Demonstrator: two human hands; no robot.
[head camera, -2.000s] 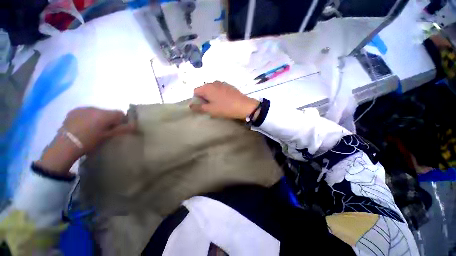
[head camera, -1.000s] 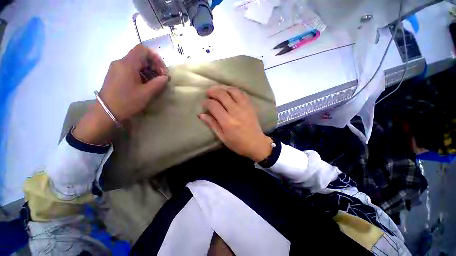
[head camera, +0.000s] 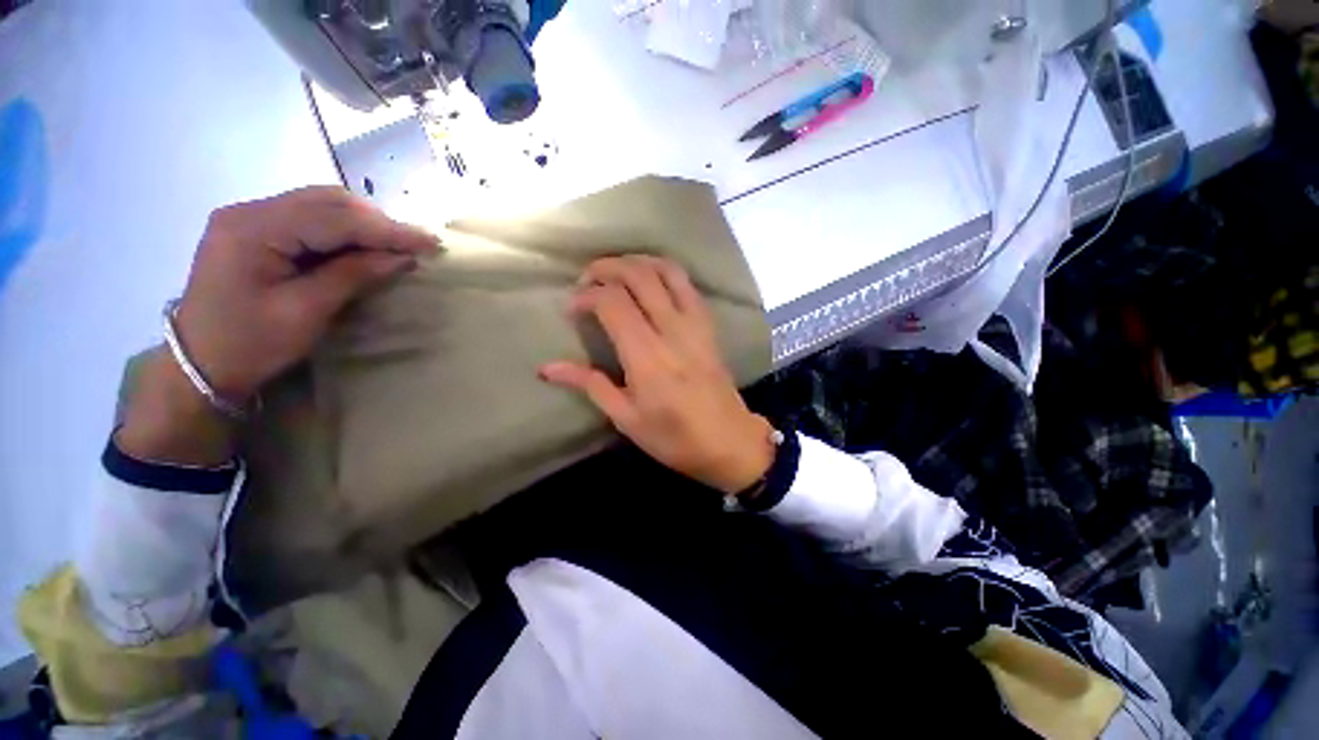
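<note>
A khaki fabric panel (head camera: 477, 376) lies on the table's front edge and over my lap, its far edge just short of the presser foot and needle (head camera: 446, 145). My left hand (head camera: 297, 297) pinches the panel's far left edge between thumb and fingers. My right hand (head camera: 666, 369) rests on top of the panel at the right, palm down, fingers spread and slightly bent. The blue-grey cylinder (head camera: 502, 75) hangs right of the needle. More khaki cloth (head camera: 355, 658) hangs below the panel at lower left.
Thread snips (head camera: 810, 116) lie on the table right of the needle. A thin plastic bag (head camera: 1013, 311) hangs over the ruler-marked table edge (head camera: 882, 297), near a white cable (head camera: 1078, 138). Plaid fabric (head camera: 1114, 477) is heaped at right. Something blue (head camera: 18, 181) lies at far left.
The panel, held up between both hands at first, now lies flat near the needle. My left hand has moved to its far edge; my right hand has come down onto it. The camera view has shifted.
</note>
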